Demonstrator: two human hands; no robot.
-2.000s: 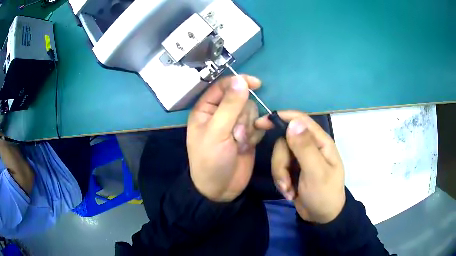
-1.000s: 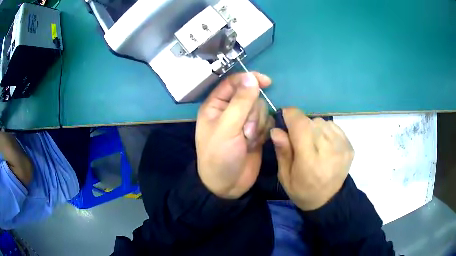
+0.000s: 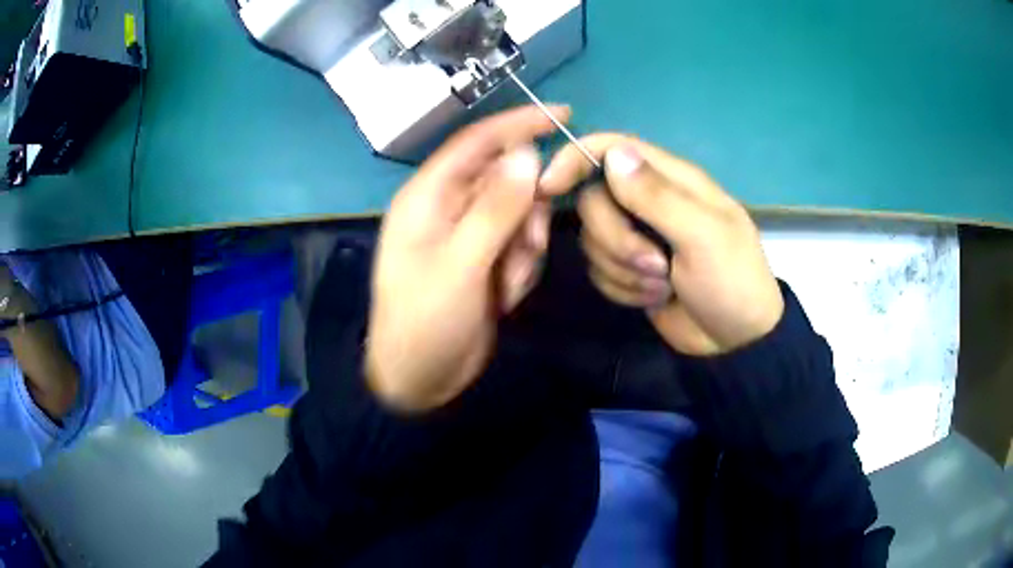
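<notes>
The white-grey screw feeder (image 3: pixel 417 117) stands on the green mat, cut off by the top edge of the view. Its silver pick-up head (image 3: pixel 485 73) sits on the front ledge. My right hand (image 3: pixel 678 239) holds the black handle of a precision screwdriver (image 3: pixel 559 125). The thin shaft points up and left, and its tip is at the pick-up head; exact contact is too small to tell. My left hand (image 3: pixel 455 250) is blurred, beside the shaft, with its fingers apart and nothing seen in it.
A second feeder-like box (image 3: pixel 83 67) stands at the far left with a thin black cable (image 3: pixel 134 166). The bench edge (image 3: pixel 866 217) crosses the view. A person's arm (image 3: pixel 42 361) and a blue stool (image 3: pixel 228 333) are at the lower left. A white surface (image 3: pixel 894 333) is at the right.
The feeder and bench sit higher in the view. My left hand has come away from the screwdriver shaft. My right hand has shifted up, with its fingers placed differently on the handle.
</notes>
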